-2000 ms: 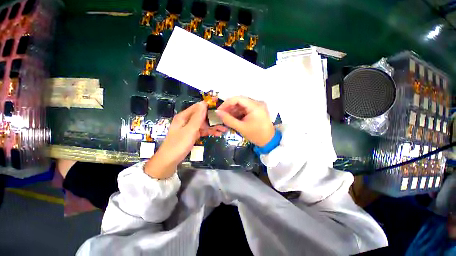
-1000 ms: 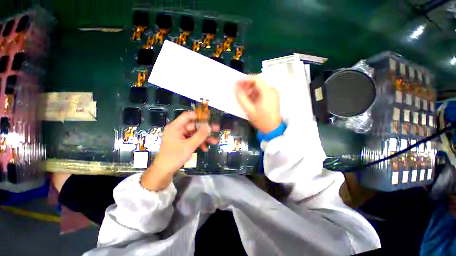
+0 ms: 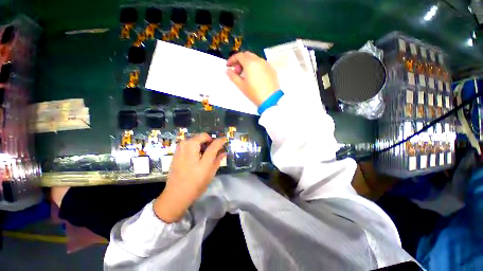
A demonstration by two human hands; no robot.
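A clear tray (image 3: 117, 108) holds black square modules (image 3: 127, 118) with orange flex tails. White squares cover some modules in its front row, such as this covered module (image 3: 141, 164). A long white label sheet (image 3: 182, 71) lies slanted across the tray. My left hand (image 3: 193, 166) is low over the front row, fingers bent down beside a partly hidden white square (image 3: 223, 159); whether it grips anything is hidden. My right hand (image 3: 253, 78), with a blue wrist band (image 3: 270, 101), has its fingertips together at the sheet's surface; a label piece between them cannot be made out.
Spare white sheets (image 3: 297, 71) lie right of the tray, beside a round black mesh device (image 3: 359, 77) in clear wrap. Stacked trays of covered modules (image 3: 418, 106) stand at right, with a dark cable across them. Stacked pink-layered trays (image 3: 18, 122) and beige tape (image 3: 59, 115) are left.
My left hand has lowered from above the tray to the front row, and the module it held up no longer shows in it. My right hand has moved from the module to the label sheet.
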